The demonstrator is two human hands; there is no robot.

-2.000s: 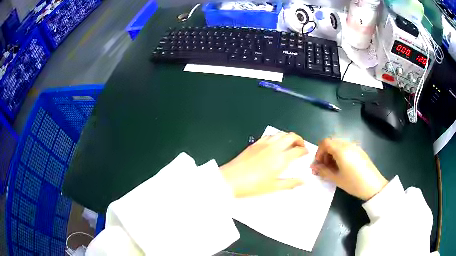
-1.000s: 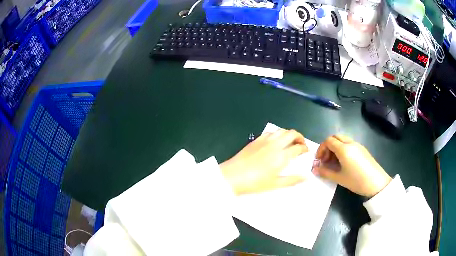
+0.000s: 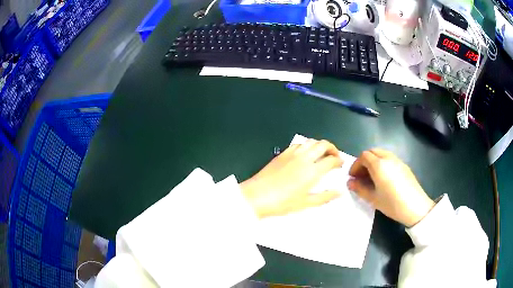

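Note:
A white paper sheet lies tilted on the dark green desk in front of me. My left hand lies flat on the sheet's upper left part, fingers slightly spread, pressing it down. My right hand is at the sheet's right edge, thumb and fingertips pinched together there. Whether the fingertips hold the edge or something tiny is hidden by the fingers. A small dark part lies on the desk just left of the sheet's top corner.
A blue pen lies below the black keyboard. A black mouse is at right, below the power supply. A blue parts bin stands at the back. A blue mesh crate is left of the desk.
The whole view has shifted slightly. The sheet's lower corner has turned a little to the right and up. Both hands keep nearly the same pose on the paper.

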